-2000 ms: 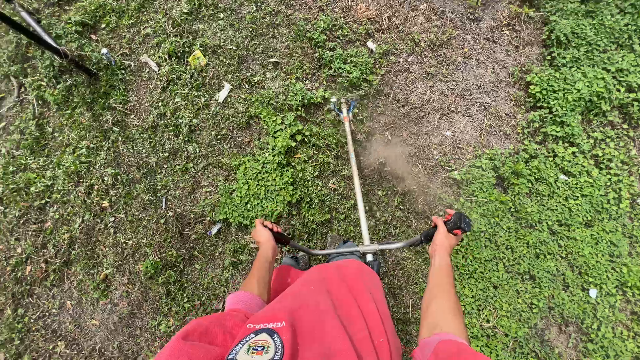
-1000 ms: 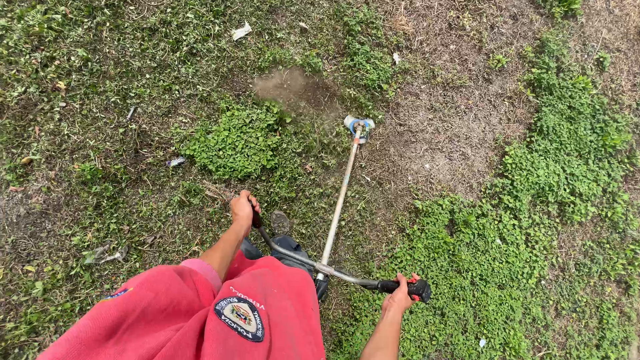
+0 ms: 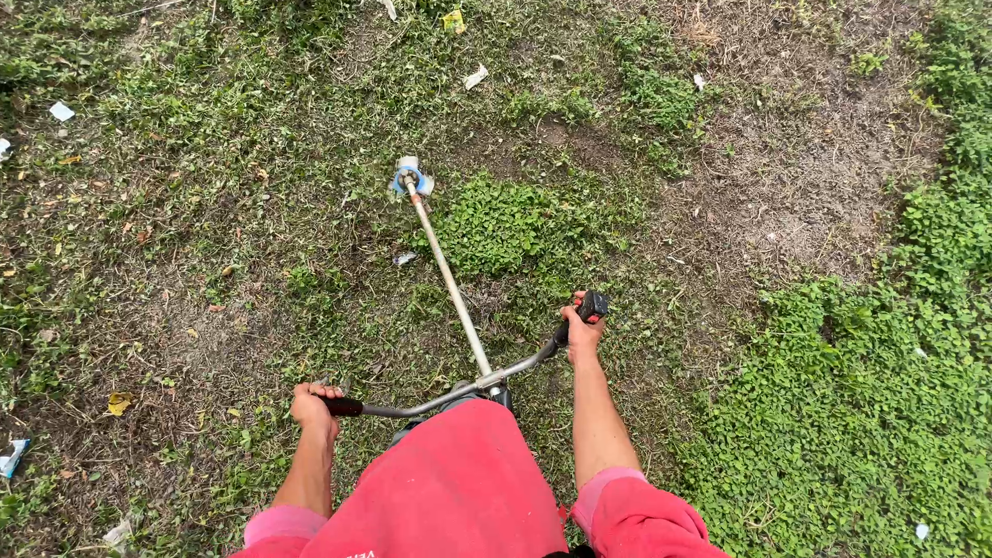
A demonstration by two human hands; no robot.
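Note:
A brush cutter's long metal shaft point(image 3: 449, 283) runs forward from my waist, and its blue-and-white cutting head point(image 3: 411, 180) is low over the grass, left of a leafy weed patch point(image 3: 500, 229). Its curved metal handlebar point(image 3: 434, 403) crosses in front of my red shirt. My left hand point(image 3: 316, 404) is around the black grip at the left end of the bar. My right hand point(image 3: 583, 329) holds the right grip, just below the black and red throttle control point(image 3: 594, 306). The shirt hides the rear of the tool.
Dense green weeds point(image 3: 845, 418) cover the ground at right, beside a strip of dry, cut ground point(image 3: 790, 178). Litter lies about: a white scrap point(image 3: 476, 76), a yellow wrapper point(image 3: 454, 21), a blue and white wrapper point(image 3: 14, 457) and a scrap point(image 3: 404, 258) near the shaft.
The cutting head has swung left, from the right side of the weed patch to its left side. Both hands have stayed on the handlebar, which has turned. The view has shifted.

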